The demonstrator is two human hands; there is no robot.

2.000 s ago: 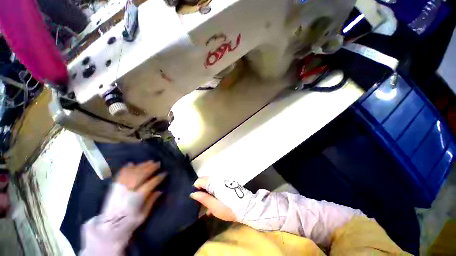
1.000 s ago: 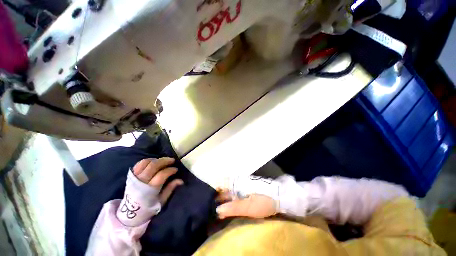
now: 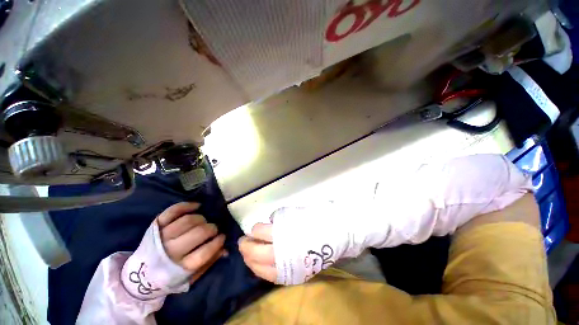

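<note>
A dark navy garment piece (image 3: 114, 219) lies on the left of the machine bed and runs under the needle area. My left hand (image 3: 189, 241) rests on it with curled fingers, pinching the cloth just in front of the needle. My right hand (image 3: 259, 252) grips the cloth edge beside it, fingers bent. The presser foot area (image 3: 192, 178) is above the cloth, behind both hands; the needle tip cannot be made out. The white machine head (image 3: 146, 70) with its red logo fills the top.
Scissors with red and black handles (image 3: 473, 111) lie at the right of the pale bed (image 3: 305, 149). A blue crate (image 3: 547, 197) is at the right edge. A white strip (image 3: 46, 235) hangs at the left. The ribbed tension dial (image 3: 37, 155) is at the far left.
The view has moved closer to the machine. My two hands have come nearer each other at the cloth in front of the needle. My right forearm now lies across the bed's front.
</note>
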